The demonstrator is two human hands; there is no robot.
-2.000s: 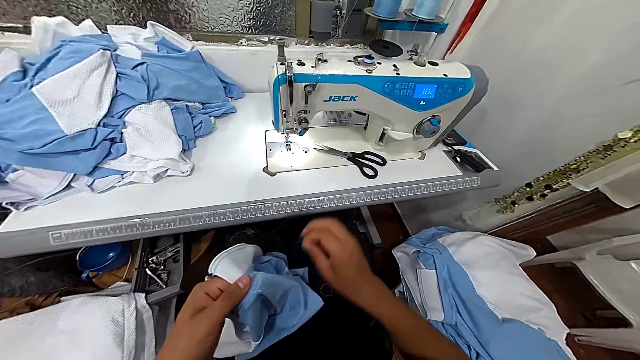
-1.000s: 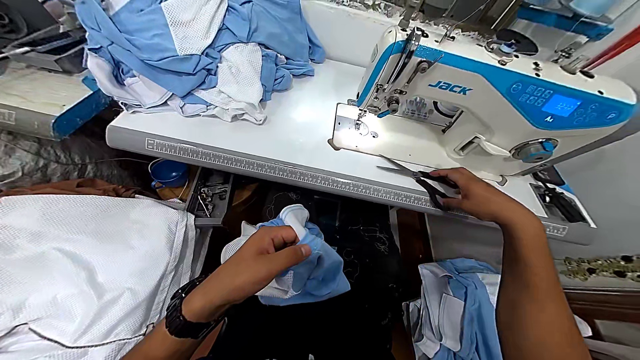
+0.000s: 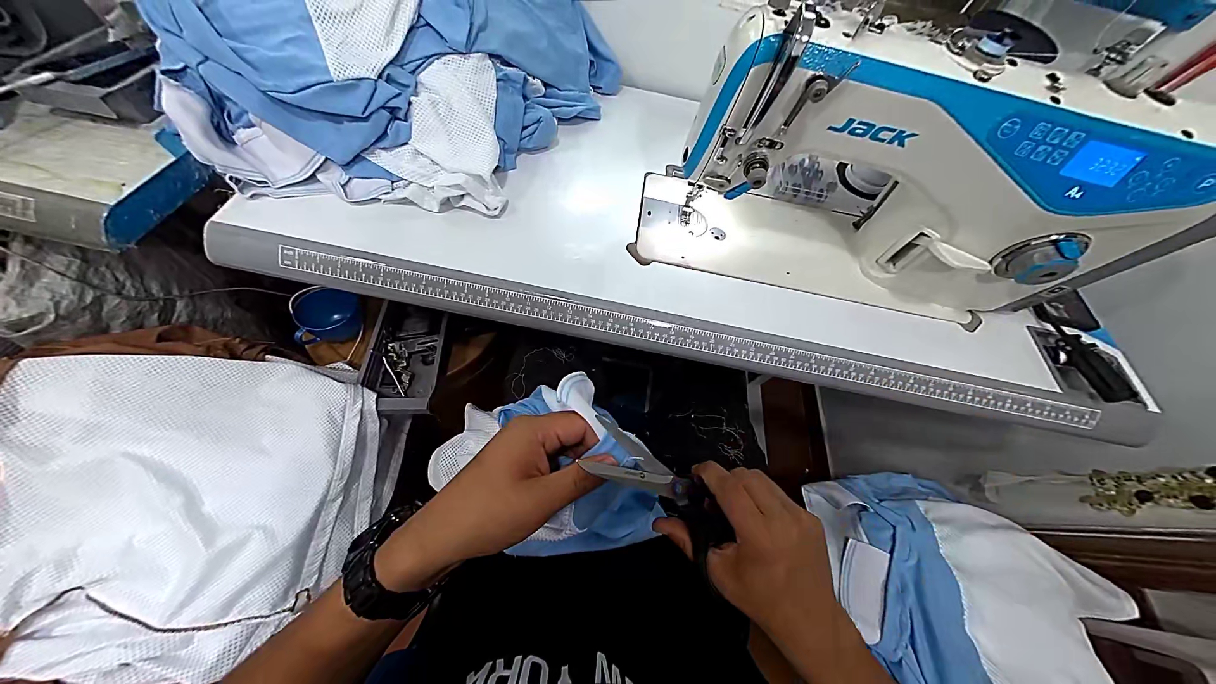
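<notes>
My left hand (image 3: 518,480), with a black watch on its wrist, pinches a light blue and white fabric piece (image 3: 608,508) over my lap. In my right hand (image 3: 760,532) are black-handled scissors (image 3: 641,475), their blades parted and pointing left at the fabric beside my left fingertips. Whether the blades touch the cloth, I cannot tell. Beyond the hands stands a white and blue Jack sewing machine (image 3: 883,180) on a white table (image 3: 560,237) with a ruler strip along its front edge.
Blue and white garments (image 3: 380,104) are heaped on the table's left. White mesh fabric (image 3: 171,494) lies at lower left, more blue and white cloth (image 3: 912,570) at lower right. Under the table edge are a small drawer with metal parts (image 3: 404,366) and a blue cup (image 3: 326,313).
The scissors, lying on the table by the machine two seconds ago, were grasped by my right hand and are now at the fabric over my lap. My left hand keeps hold of the fabric.
</notes>
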